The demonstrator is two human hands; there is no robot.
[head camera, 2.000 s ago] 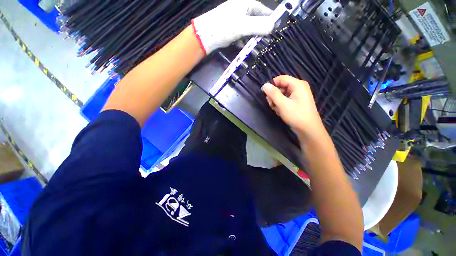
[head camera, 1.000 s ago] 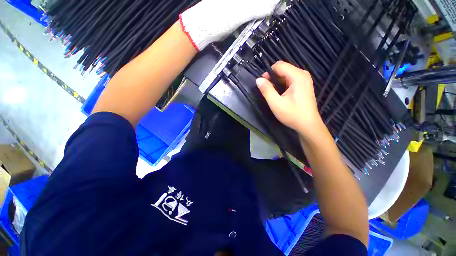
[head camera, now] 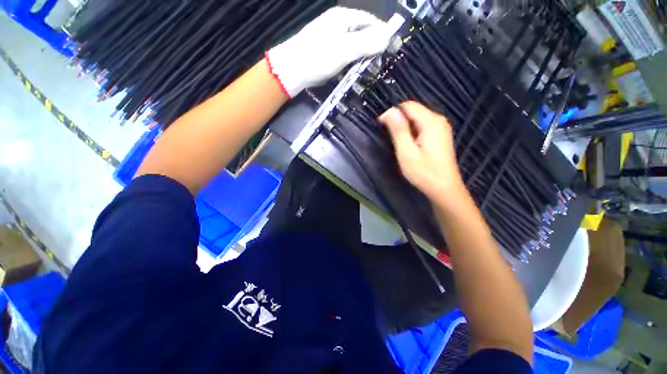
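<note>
A silvery loading bar [head camera: 336, 95] lies along the left edge of the dark table. Black cable leads [head camera: 468, 124] run from it across the table, their stripped tips towards the lower right. My left hand [head camera: 329, 47], in a white glove with a red cuff, rests at the bar's upper end; its fingertips are blurred and I cannot tell if they grip anything. My bare right hand [head camera: 424, 146] is over the cables near the bar, thumb and forefinger close together; whether a cable is between them is unclear. One cable hangs over the table's front edge.
A large bundle of black cables [head camera: 183, 44] lies at the upper left. The metal mold area [head camera: 486, 11] and a warning label [head camera: 632, 28] are at the top right. A white bucket [head camera: 567, 281] stands at the table's right. Blue bins [head camera: 238, 208] are below the table.
Compared with two seconds ago, a cable now lies along the front edge with its end hanging over. My right hand's fingers opened somewhat, then drew closer together. The view shifted and came back.
</note>
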